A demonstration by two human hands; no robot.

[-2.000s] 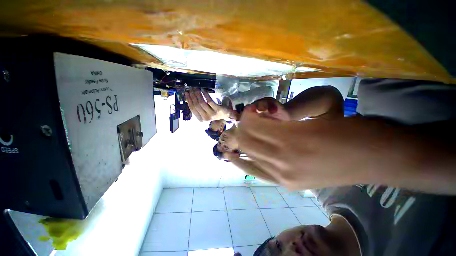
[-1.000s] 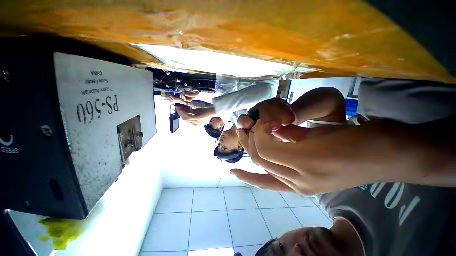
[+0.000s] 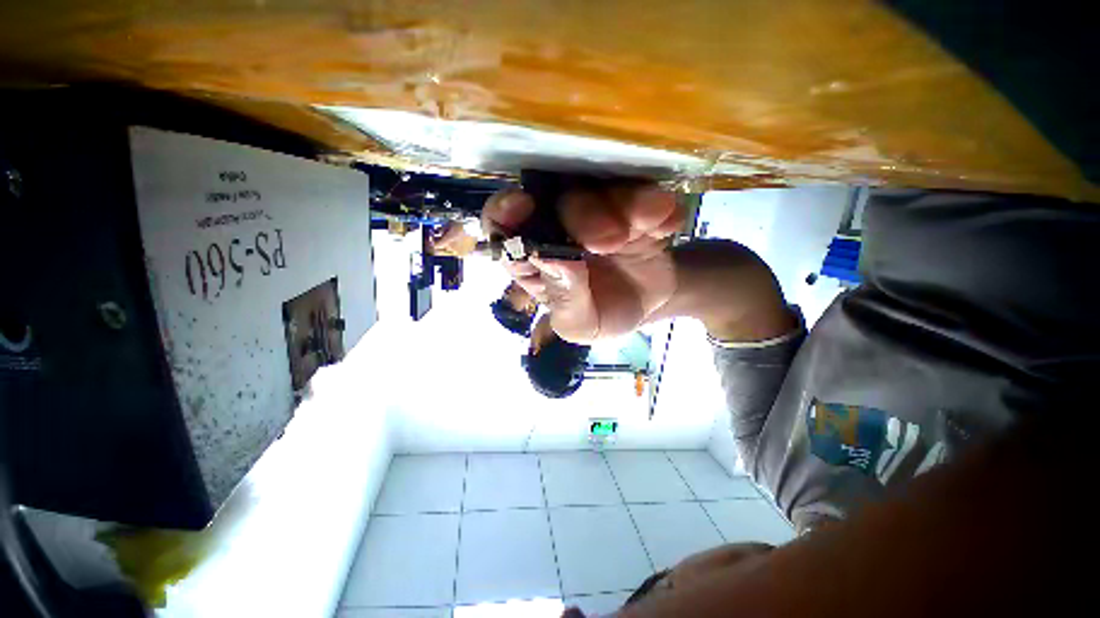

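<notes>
The picture is upside down, with the ceiling at the bottom. My left hand (image 3: 615,272) is at the upper centre, below the pad's edge in the picture. It grips a small black unit (image 3: 545,227) between thumb and fingers; a small pale metallic part shows at its near end. The fingers hide much of the unit. My right forearm (image 3: 893,549) crosses the lower right corner, dark and blurred. The right hand itself is out of the picture.
The screw feeder marked PS-560 (image 3: 259,254) stands at the left. The orange pad (image 3: 579,85) fills the top edge. A dark blurred shape shows at the lower left edge. Other people with dark hair (image 3: 557,366) sit behind my left hand.
My hands were together around the small part; now they are apart. The right hand has left the picture as its forearm moved to the lower edge. The left hand has shifted up and left in the picture.
</notes>
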